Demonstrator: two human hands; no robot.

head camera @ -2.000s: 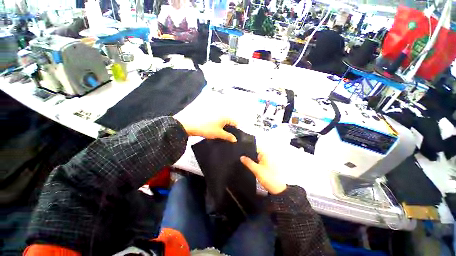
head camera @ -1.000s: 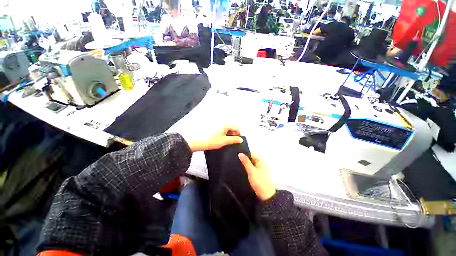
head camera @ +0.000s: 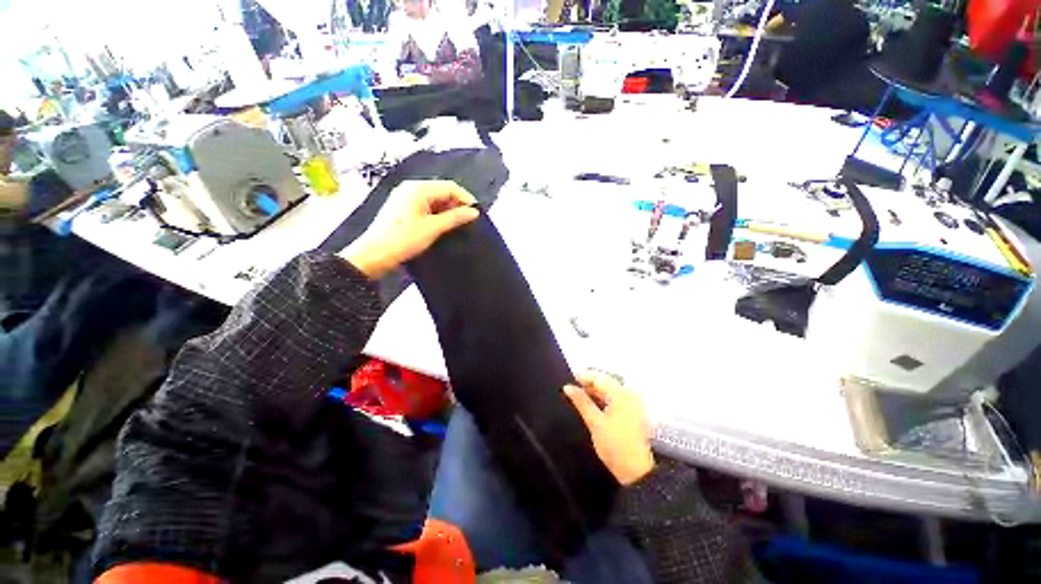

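A long black garment piece (head camera: 502, 331) runs from the white table over its front edge onto my lap. My left hand (head camera: 422, 222) pinches its far top end between thumb and fingers. My right hand (head camera: 613, 424) grips its right edge lower down, near the table edge. The lower end lies on my lap and is partly hidden. More dark cut pieces (head camera: 462, 171) lie flat on the table behind my left hand and are partly covered by it.
The white sewing machine (head camera: 925, 308) stands at right, a black strip (head camera: 723, 211) over it. A clear plastic tray (head camera: 913, 422) is at the right edge. A neighbouring machine (head camera: 240, 171) and yellow-green bottle (head camera: 321, 175) stand at left. A person (head camera: 440, 51) sits beyond.
My left hand has moved up and away with the piece's top end, stretching the piece out longer. My right hand has moved slightly down and right along its edge. The view has shifted.
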